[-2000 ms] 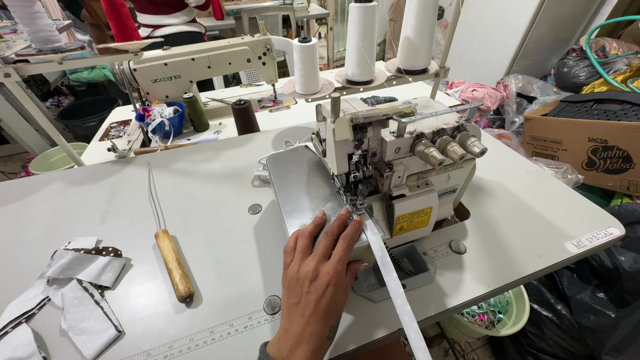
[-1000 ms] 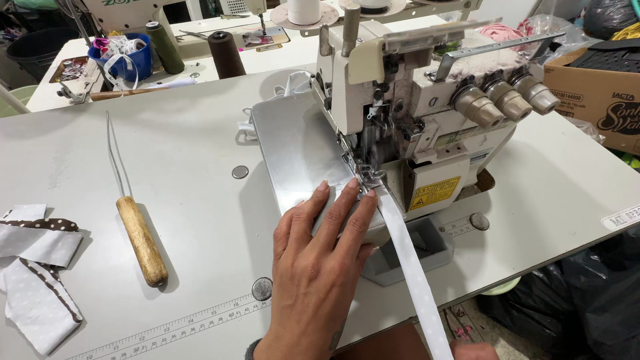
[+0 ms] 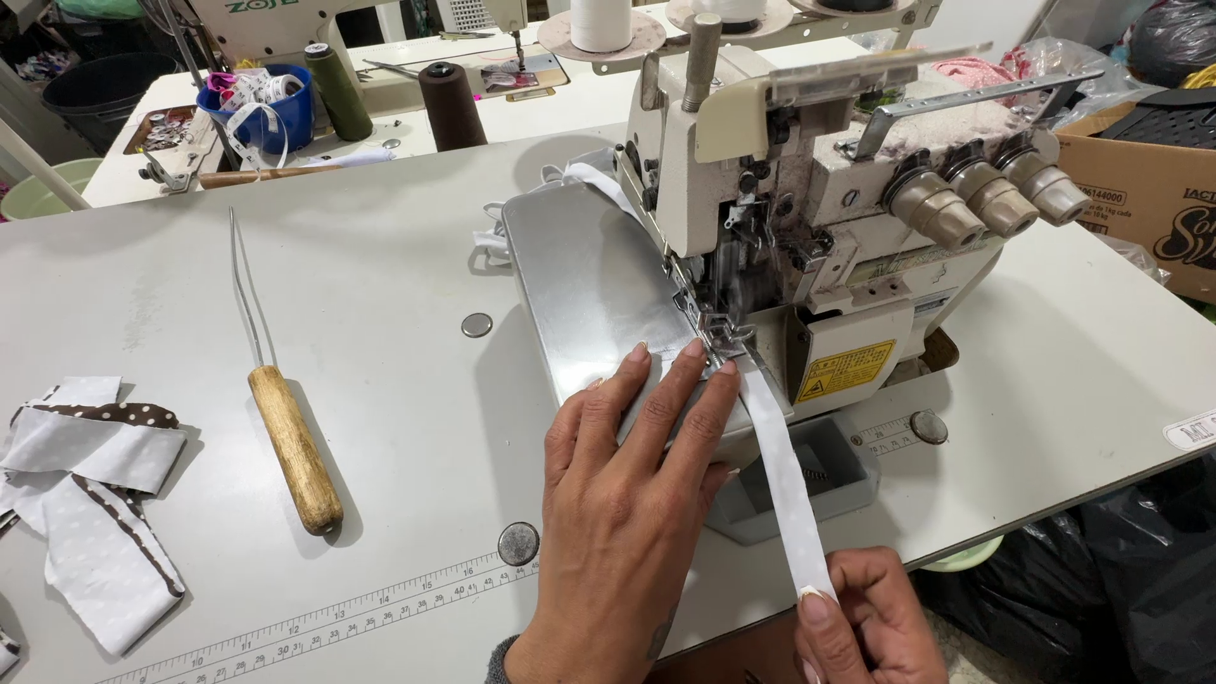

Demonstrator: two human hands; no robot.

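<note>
My left hand point(image 3: 632, 494) lies spread over the front of the metal plate point(image 3: 608, 285) of an overlock sewing machine point(image 3: 741, 180), its fingertips beside the presser foot point(image 3: 727, 332). A narrow white fabric strip point(image 3: 784, 465) runs from the foot down to my right hand point(image 3: 860, 617), which pinches it between thumb and fingers at the lower right. More white strip lies behind the plate. A wooden-handled awl point(image 3: 294, 451) rests on the table at left. Folded white fabric pieces with brown dotted edging point(image 3: 104, 503) lie at the far left.
A grey tray point(image 3: 845, 484) sits below the machine's front. Behind stand a second sewing machine point(image 3: 275, 28), a blue cup point(image 3: 256, 119), and green point(image 3: 337, 95) and brown thread cones point(image 3: 451, 109). A cardboard box point(image 3: 1140, 180) and black bags point(image 3: 1073, 570) are at the right.
The view has moved closer to the machine. My right hand, out of sight two seconds ago and barely in view one second ago, now shows holding the strip. My left hand stays near the foot.
</note>
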